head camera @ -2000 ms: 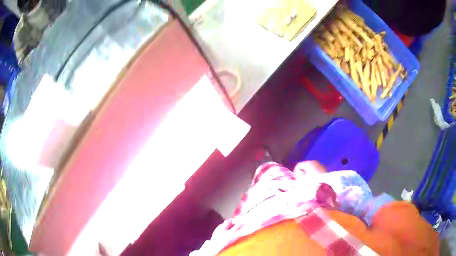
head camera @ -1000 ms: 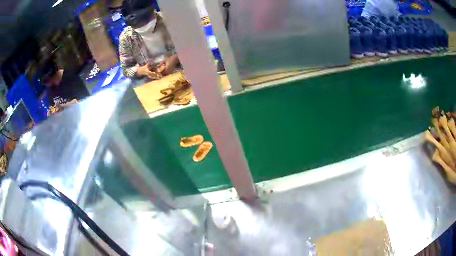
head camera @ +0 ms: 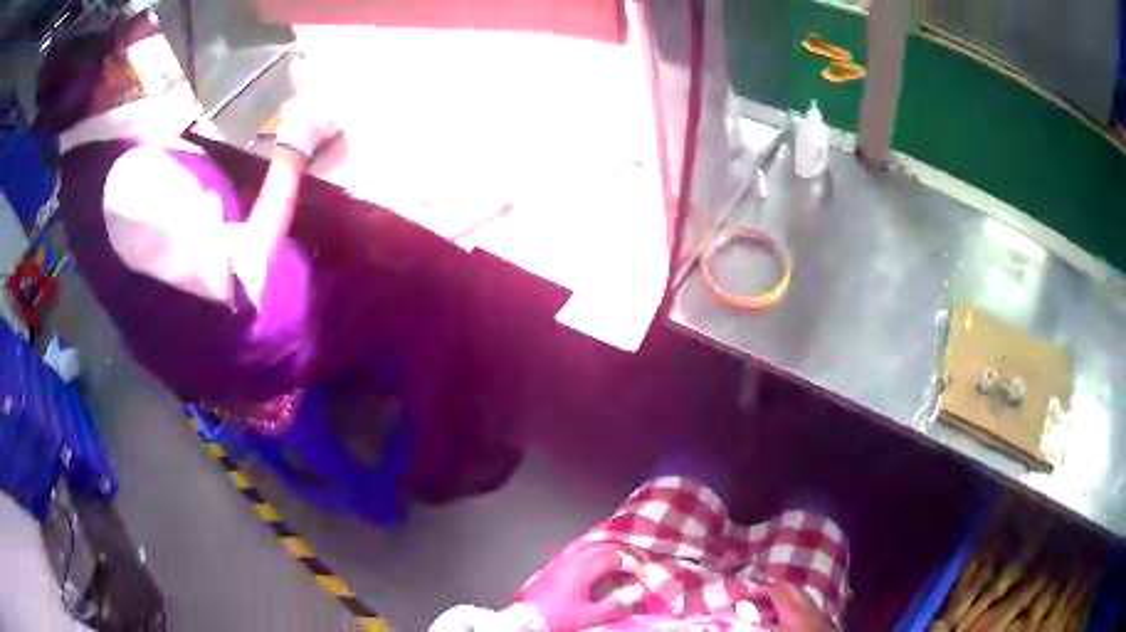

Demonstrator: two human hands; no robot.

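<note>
My left hand (head camera: 585, 588) rests over the red-and-white checked apron (head camera: 677, 514) at the bottom edge, fingers bent. My right hand (head camera: 793, 607) is to its right, partly cut off by the bottom edge. A small pale spot shows by the right fingers and another by the left; whether either hand holds a piece is too blurred to tell. On the metal bench, two small white fittings (head camera: 1000, 385) sit on a brown cardboard pad (head camera: 1035, 361).
A tape roll (head camera: 746, 299) and squeeze bottle (head camera: 811, 143) are on the metal bench (head camera: 864, 278). A blue bin (head camera: 945, 590) of tan limbs is below. A person (head camera: 185, 272) sits left at a bright station. Two orange-tan pieces (head camera: 835, 58) lie on the green belt.
The view has swung from the green belt down and left to the bench, lap and neighbouring person. My hands and the tape roll have come into view since one second ago.
</note>
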